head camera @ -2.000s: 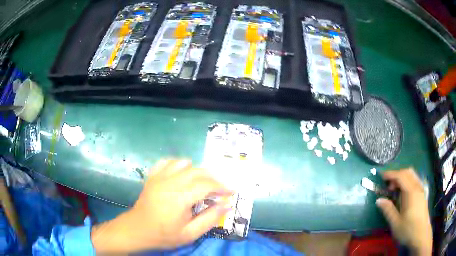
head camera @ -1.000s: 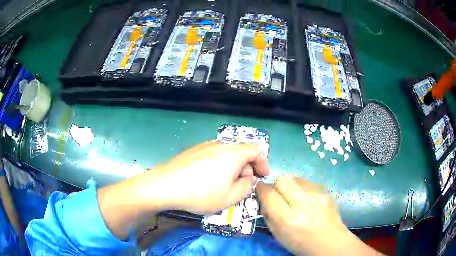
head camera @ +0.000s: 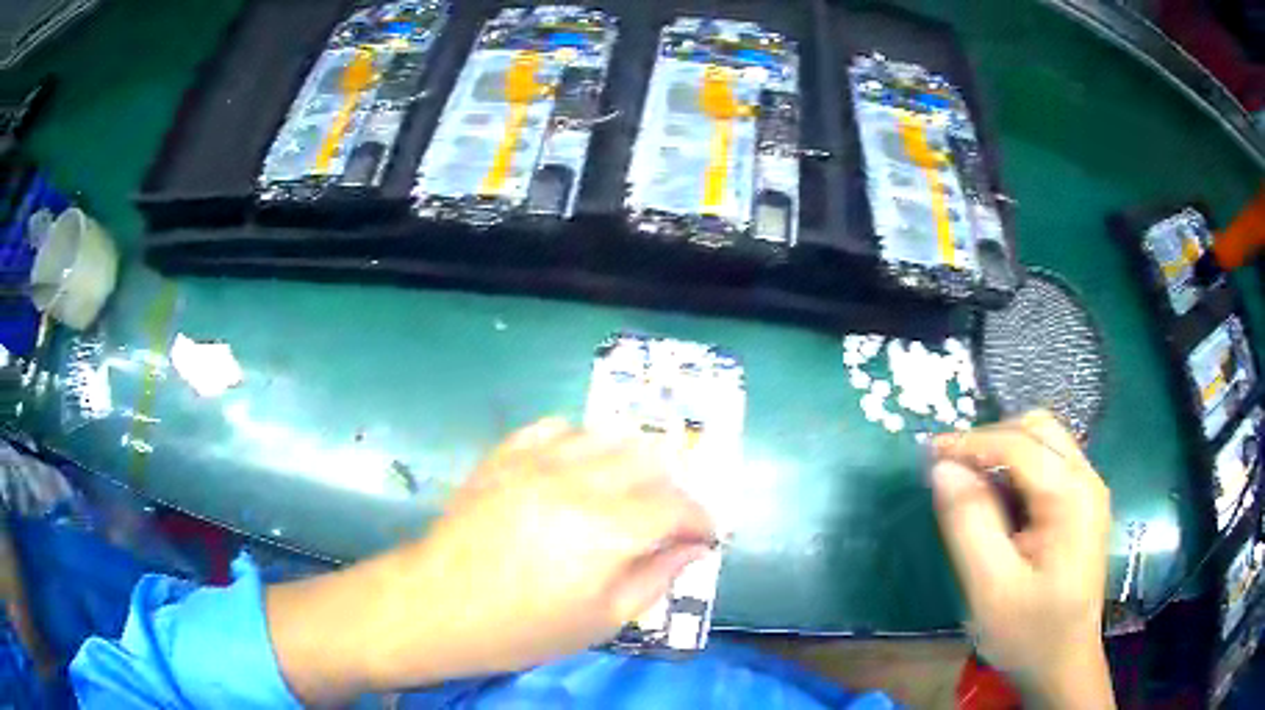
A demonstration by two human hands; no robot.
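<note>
A phone assembly [head camera: 669, 384] lies upright on the green bench in front of me. My left hand [head camera: 555, 534] covers its middle and left side, thumb and fingers bent over its lower part; whether it grips the phone is hard to tell. My right hand [head camera: 1027, 520] is at the right, its fingertips beside the lower edge of a loose pile of white pads [head camera: 916, 382]. Its thumb and index finger are close together; whether something small is between them cannot be seen. A round dish with grey speckled fill [head camera: 1040, 347] is just above my right hand.
A black foam tray [head camera: 555, 271] holding several phone assemblies spans the back. Another tray of phones [head camera: 1189, 326] runs down the right edge, with an orange screwdriver [head camera: 1242, 236] over it. A cream cup [head camera: 76, 271] and white scrap [head camera: 205, 364] are at left. Tweezers [head camera: 1133, 555] lie at right.
My right hand has moved from the phone out to the right, beside the white pads. My left hand stays over the phone and has shifted slightly.
</note>
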